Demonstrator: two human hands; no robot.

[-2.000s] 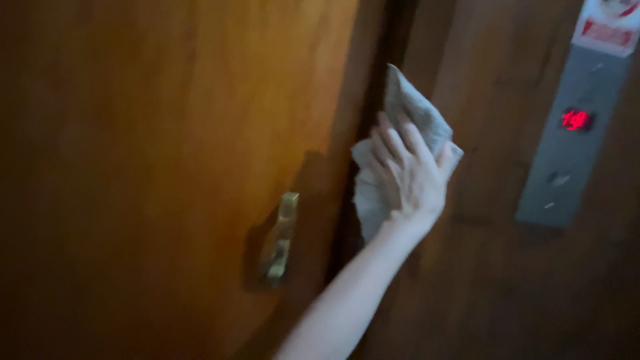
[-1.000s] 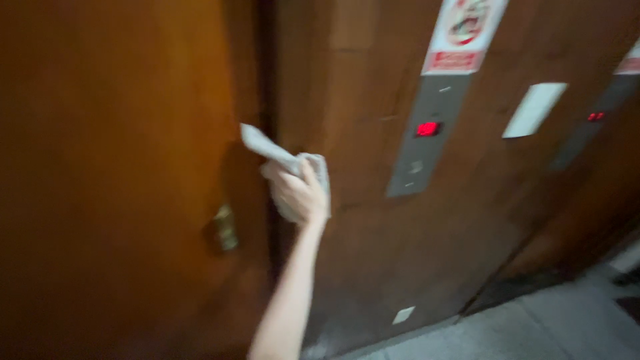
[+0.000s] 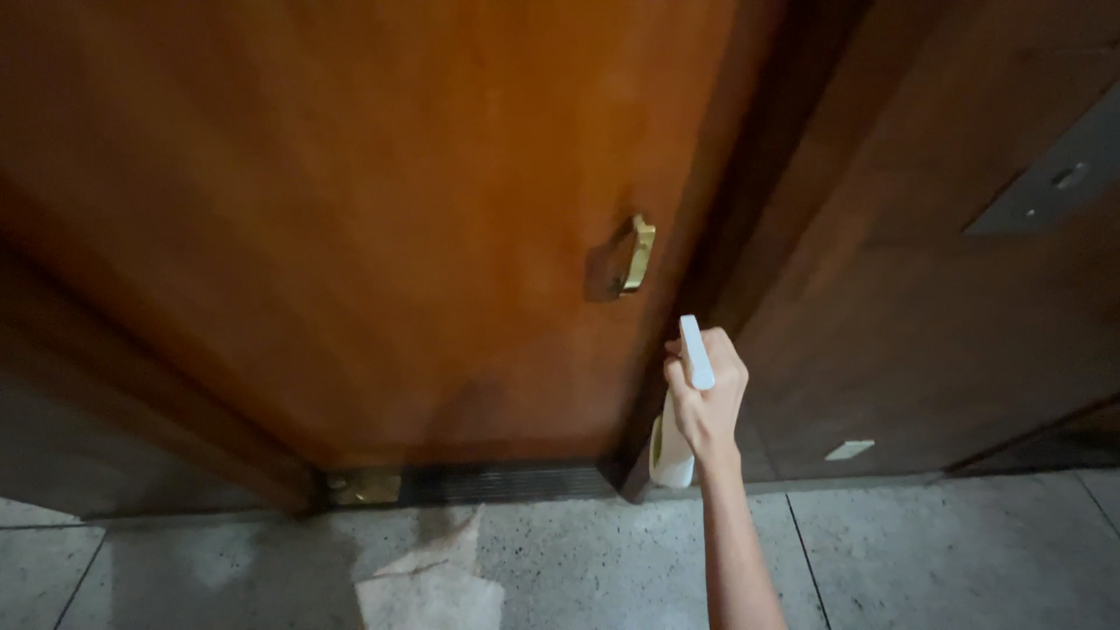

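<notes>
My right hand (image 3: 709, 385) is closed around the neck of a white spray bottle (image 3: 672, 451), its pale spray head (image 3: 696, 352) showing above the fingers. Hand and bottle are in front of the dark door frame, below and right of a brass pull handle (image 3: 640, 255) on the brown wooden door (image 3: 420, 236). A whitish cloth (image 3: 433, 588) shows at the bottom edge, left of the arm; whether it is held or lies on the floor cannot be told. My left hand is out of view.
A metal panel (image 3: 1050, 179) is mounted on the wood-panelled wall (image 3: 884, 341) at right, with a small white plate (image 3: 849, 450) low down. Grey speckled floor tiles (image 3: 945, 542) run along the base. A dark ridged sill (image 3: 516, 483) and a brass plate (image 3: 367, 488) lie under the door.
The hand that pressed the cloth to the door frame has left that spot. My right hand with the spray bottle has come into view. The view has swung left and down.
</notes>
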